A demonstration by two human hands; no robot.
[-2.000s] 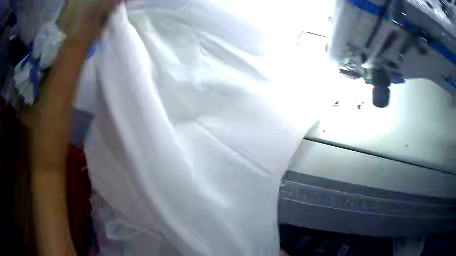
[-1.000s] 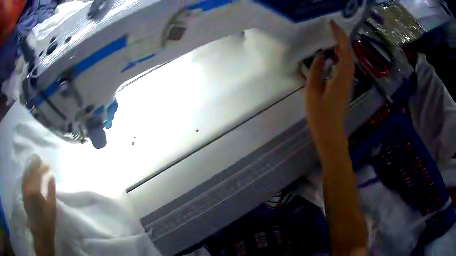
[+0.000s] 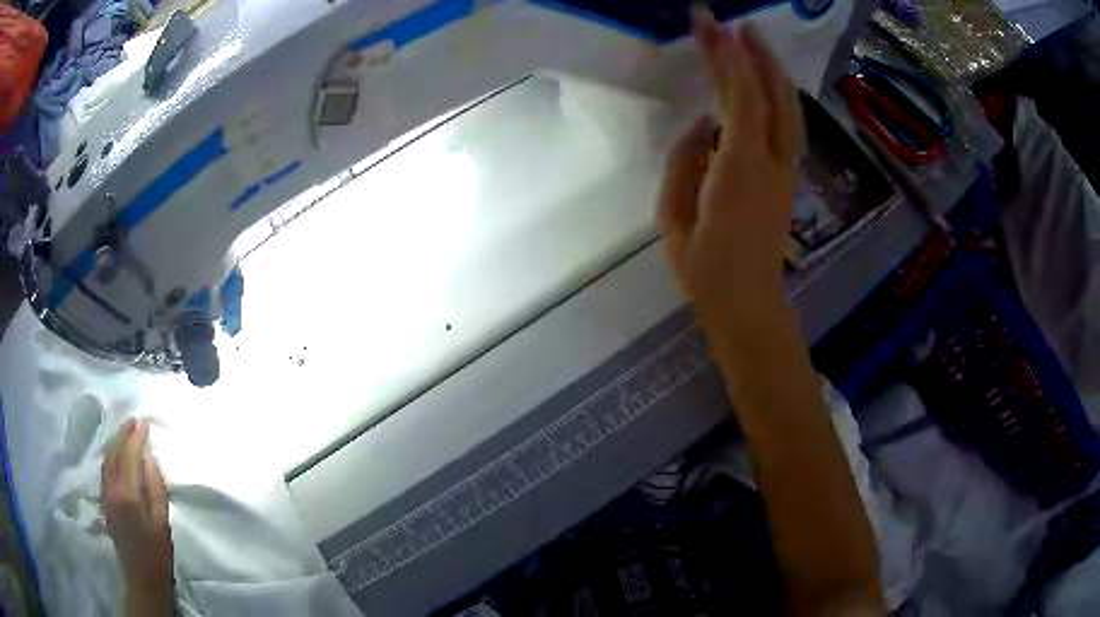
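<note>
A white garment (image 3: 229, 524) lies in soft folds at the lower left, below the needle end of the white, blue-striped sewing machine head (image 3: 278, 109). My left hand (image 3: 139, 500) lies on this garment with its fingers extended, not visibly gripping it. My right hand (image 3: 736, 181) is raised at the display end of the machine head, thumb and fingers apart, with nothing visible in it. It partly covers a dark tray (image 3: 844, 193) with small pale pieces. The needle area is lost in bright glare.
Scissors with red and dark blue handles (image 3: 899, 121) lie behind the tray, near crinkled clear plastic (image 3: 935, 48). A printed ruler tape (image 3: 531, 464) runs along the table's front edge. A blue slotted basket (image 3: 1001, 374) with white cloth stands at the right.
The view has swung right from the large raised garment to the machine bed. In the last second, my right hand has moved up and left from the tray. My left hand stays on the garment.
</note>
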